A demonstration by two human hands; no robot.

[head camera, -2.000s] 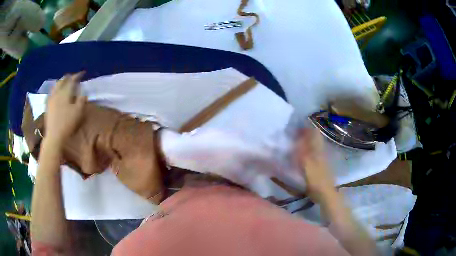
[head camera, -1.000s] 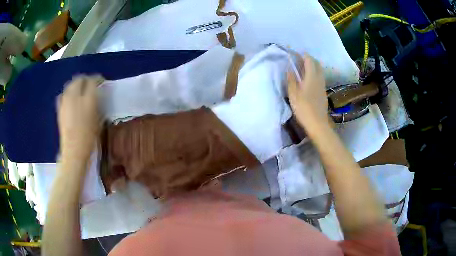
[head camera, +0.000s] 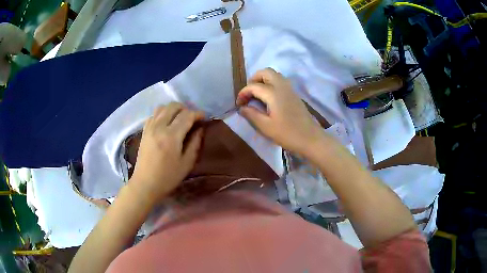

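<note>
A brown jacket panel with white interfacing (head camera: 208, 69) lies over the right part of the navy padded board (head camera: 107, 96) and hangs toward my body. A brown seam strip (head camera: 237, 66) runs across the white side. My left hand (head camera: 168, 144) pinches the panel's edge beside its brown part. My right hand (head camera: 277, 109) pinches the same edge at the lower end of the strip. A short stretch of edge shows between my fingertips.
The steam iron (head camera: 374, 90) rests at the right with its brown handle up. Thread snips (head camera: 206, 14) and a curled brown scrap (head camera: 227, 24) lie on the white table cover. More brown and white pieces (head camera: 408, 186) lie at the lower right.
The panel has turned and shifted, uncovering more of the navy board's left. Both hands have come together near the middle and now pinch its edge. The iron is released and stands at the right.
</note>
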